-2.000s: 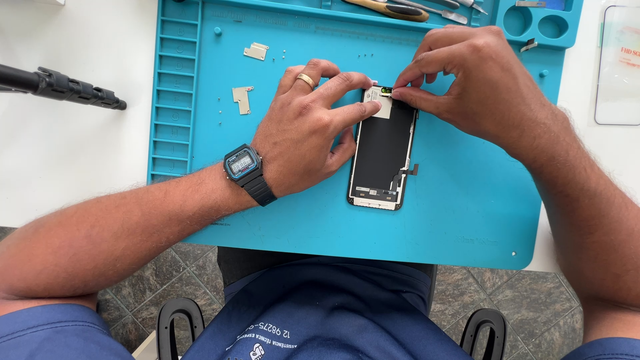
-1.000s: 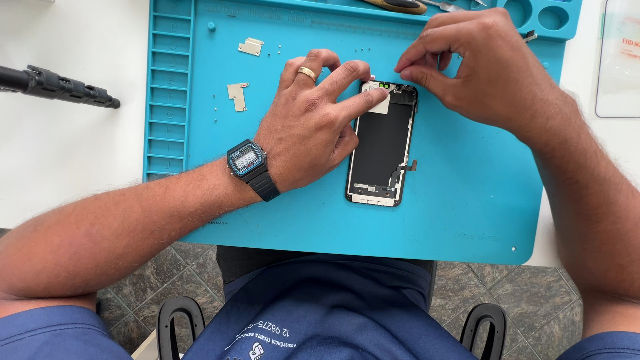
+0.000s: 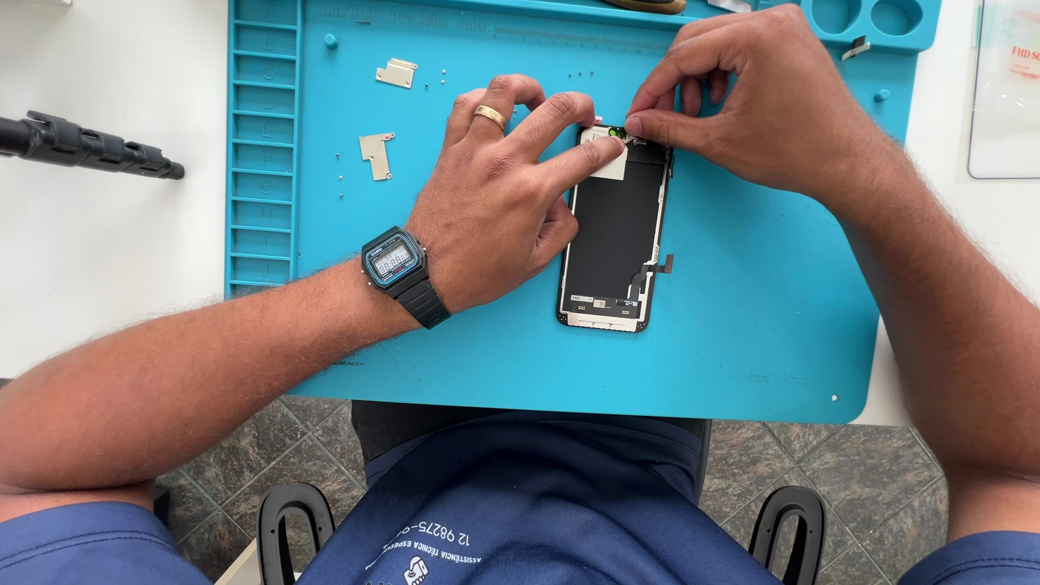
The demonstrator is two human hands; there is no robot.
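A phone display assembly lies back side up on a blue silicone repair mat. My left hand, with a ring and a wristwatch, rests over its upper left part. One fingertip presses near a pale square patch at the top edge. My right hand is at the same top edge, thumb and forefinger pinched together beside a small green part. Whether something tiny sits between those fingertips is hidden. A short flex cable sticks out from the assembly's right side.
Two small metal shield plates and several tiny screws lie left of the hands. Lettered compartments line the mat's left edge. A black jointed arm reaches in from the left. A clear-edged panel lies far right.
My right hand was raised off the display's top edge a second ago and has come back down to it. My left hand has stayed on the display.
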